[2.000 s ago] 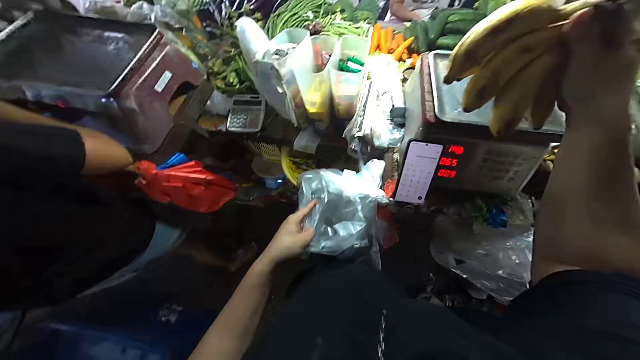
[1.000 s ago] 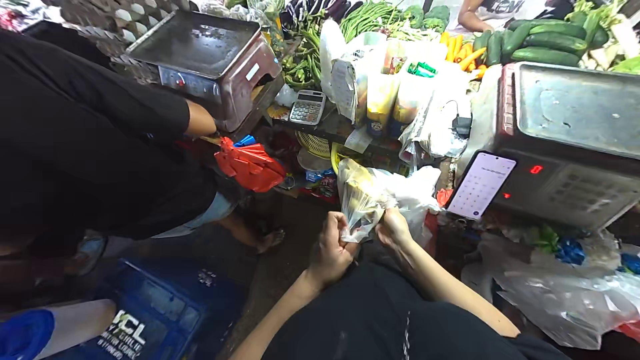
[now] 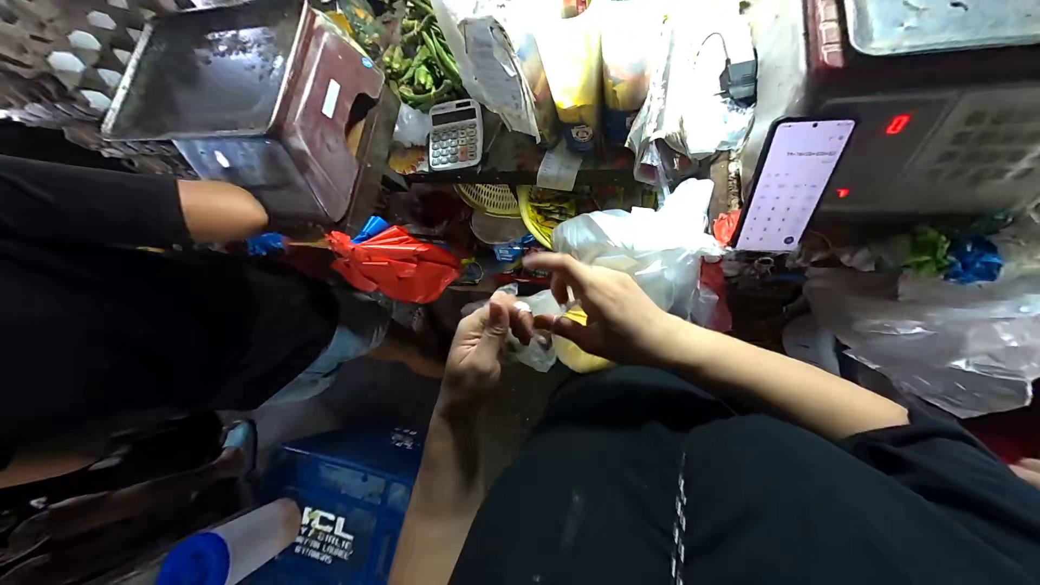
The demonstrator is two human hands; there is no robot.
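Note:
My left hand (image 3: 479, 345) pinches the gathered top of a clear plastic bag (image 3: 532, 345) between thumb and fingers, near my lap. My right hand (image 3: 609, 313) is just beside it, fingers bent and apart, in front of yellow bananas (image 3: 578, 351) that seem to be in the bag; whether its fingertips touch the plastic cannot be told. Behind my hands hang white plastic bags (image 3: 642, 244) at the stall's edge. A smartphone (image 3: 795, 185) showing a calculator leans against a digital scale (image 3: 918, 138) at the right.
At left are another scale (image 3: 244, 106), a person's arm (image 3: 219, 211) and red plastic bags (image 3: 398, 264). A desk calculator (image 3: 456, 135) lies by green chillies (image 3: 422, 65). A blue plastic crate (image 3: 349, 496) stands on the floor; clear plastic (image 3: 934, 333) hangs at right.
The bananas, held up over the right scale in the oldest frame, are now low by my lap. My right hand has come down beside my left, and the scale's red digits now show zero.

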